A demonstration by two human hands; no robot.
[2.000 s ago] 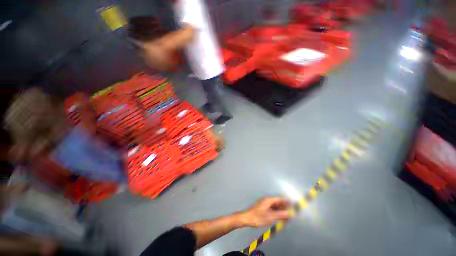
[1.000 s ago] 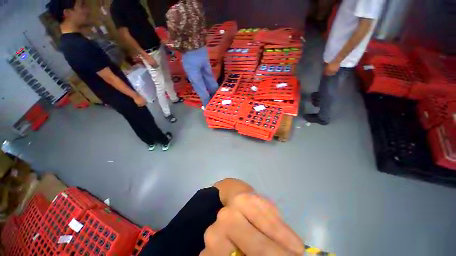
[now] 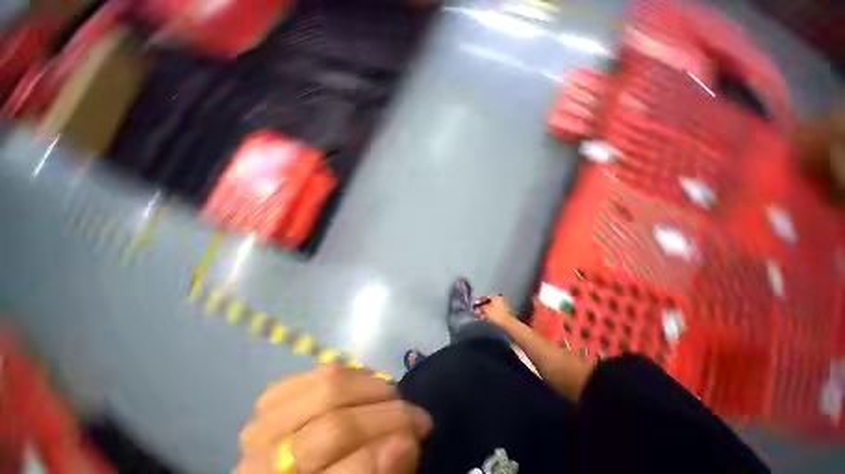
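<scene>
My left hand [image 3: 334,421] is large and blurred at the bottom left of centre, its fingers curled together, with a yellow ring and nothing visible in it. My right hand [image 3: 498,310] is lower and farther away, small and blurred. It holds a thin dark object [image 3: 481,303] that is too small to identify. Red trays with grids of holes [image 3: 616,319] lie stacked to the right of my right hand, with white paper labels [image 3: 674,243] on them. One label [image 3: 556,297] has a green bit.
Black pallets [image 3: 250,97] stand at upper left, with a red tray stack [image 3: 269,190] at a corner and a brown carton [image 3: 97,93] beside them. Yellow marking tape [image 3: 269,326] crosses the grey floor [image 3: 417,176]. More red trays [image 3: 32,398] are at lower left. My shoes show below.
The view has swung away from the standing people to pallets, stacked trays and my feet. My left hand now appears farther left. My right hand has come into view.
</scene>
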